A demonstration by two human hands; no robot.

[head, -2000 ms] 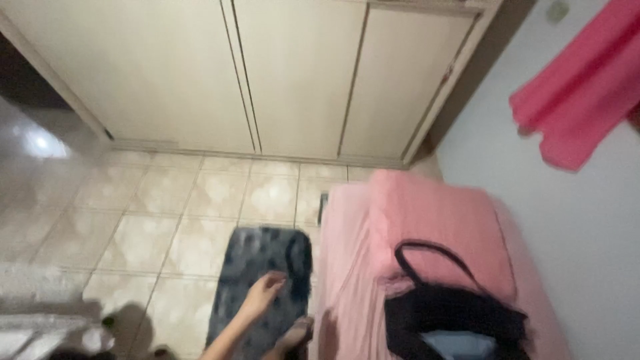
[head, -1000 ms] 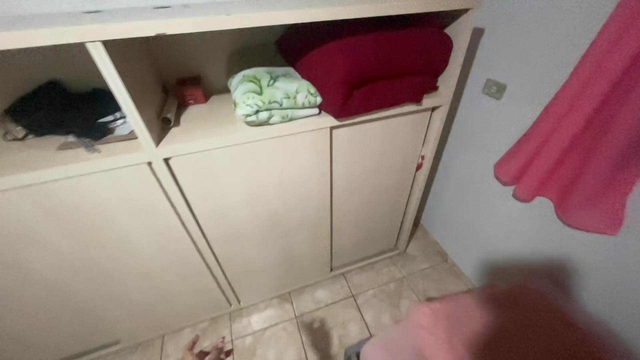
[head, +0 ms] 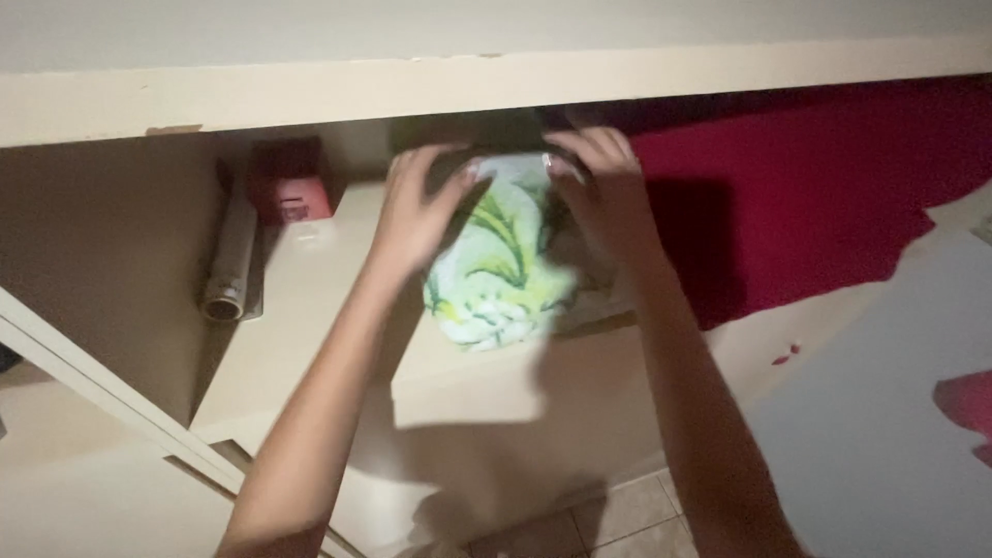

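A folded white cloth with a green leaf print lies on the shelf of a cream cabinet, between my two hands. My left hand is at its upper left, thumb and fingers spread apart. On the upper right side is my right hand, fingers curved over the far part of the cloth. Blur and shadow hide whether either hand grips it. Dark red folded fabric fills the shelf to the right of the cloth.
A red box and a whitish roll sit at the left against the shelf's divider. The cabinet's upper edge runs just above my hands. Tiled floor shows below, and pink fabric hangs at the far right.
The view has moved close to the shelf. Both my hands are now up at the leaf-print cloth, which lay on the shelf with no hand on it one second ago.
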